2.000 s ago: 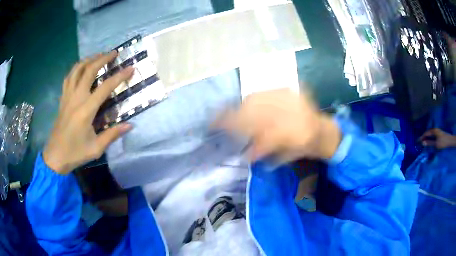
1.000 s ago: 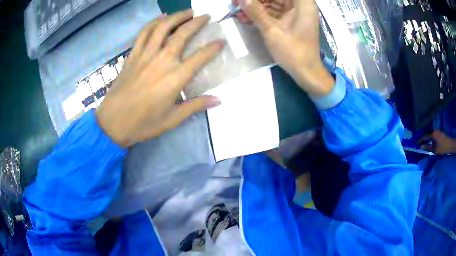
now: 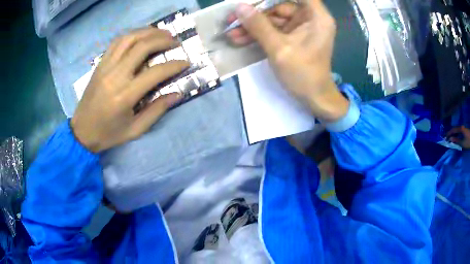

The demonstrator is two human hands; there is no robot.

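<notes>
The PCB panel, dark with shiny silver and pale rectangles, lies on the grey-blue pad. My left hand lies over the panel's left part, fingers spread on it. The grey-beige adhesive sheet meets the panel's right edge. My right hand holds thin metallic tweezers, their tip over the adhesive sheet near the panel. Whether a piece is at the tip is too small to tell. A white paper sheet shows below the adhesive sheet, partly behind my right hand.
Clear plastic bags with pale strips lie at the right. Dark trays with shiny pieces stand at far right. Crinkled clear plastic is at the left edge. Another person's hand shows at the right edge. A grey-blue folded layer lies upper left.
My left hand has moved left from the adhesive sheet onto the panel, uncovering more of it. The tweezers' tip now sits closer to the panel. The white paper appears further right.
</notes>
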